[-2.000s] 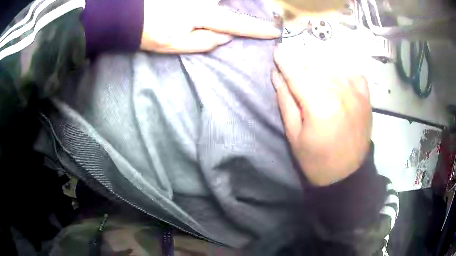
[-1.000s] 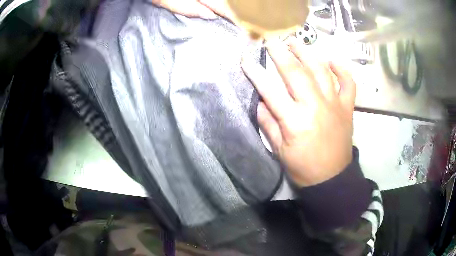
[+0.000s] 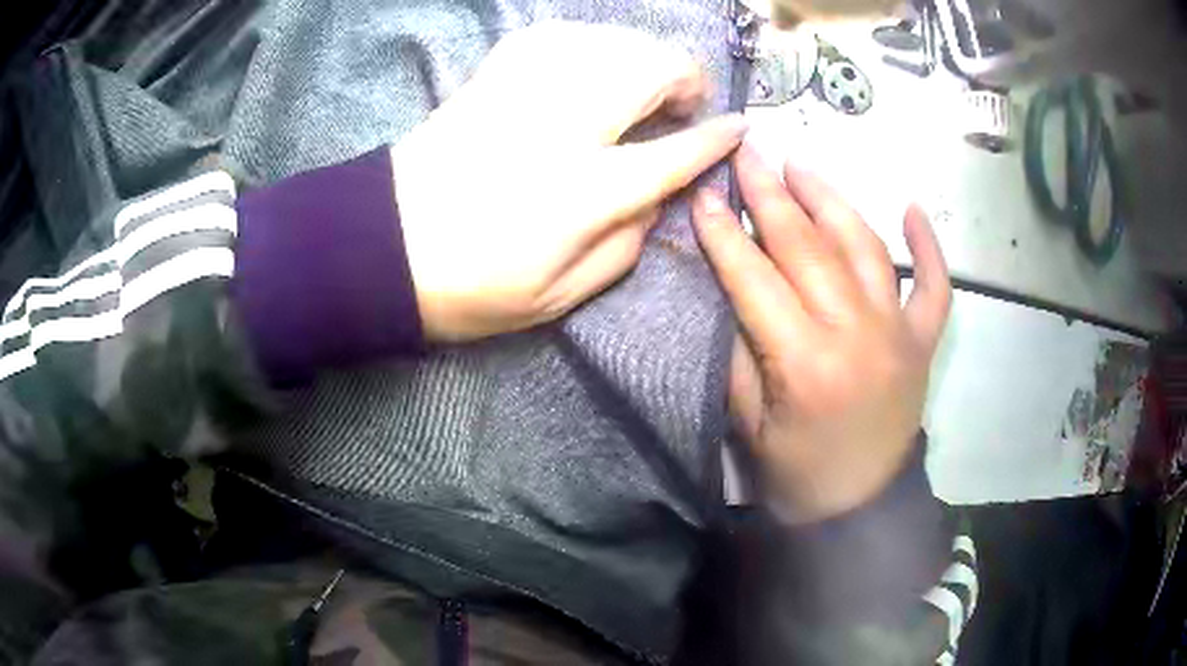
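A grey and dark purplish cloth (image 3: 521, 416) spreads from the upper left across the table edge and over my lap. Its dark seam edge (image 3: 724, 299) runs almost straight up to the needle area (image 3: 745, 39). My left hand (image 3: 560, 195) lies on the cloth, with its index finger pointing to the seam edge and the other fingers curled, pinching the cloth. My right hand (image 3: 827, 312) lies at the seam edge with the fingertips on it and the thumb partly hidden. The fingertips of both hands nearly meet below the needle area.
The white machine bed (image 3: 859, 169) bears a round football-like sticker (image 3: 844, 86). Green-handled scissors (image 3: 1074, 169) lie at the right. A tan blurred part (image 3: 833, 11) is cut off at the top. The white table (image 3: 1015, 390) has a worn patch at right.
My left hand has come from the top edge down and right onto the cloth beside my right hand. The cloth lies flatter, and its seam edge is straighter. The tan part shows less.
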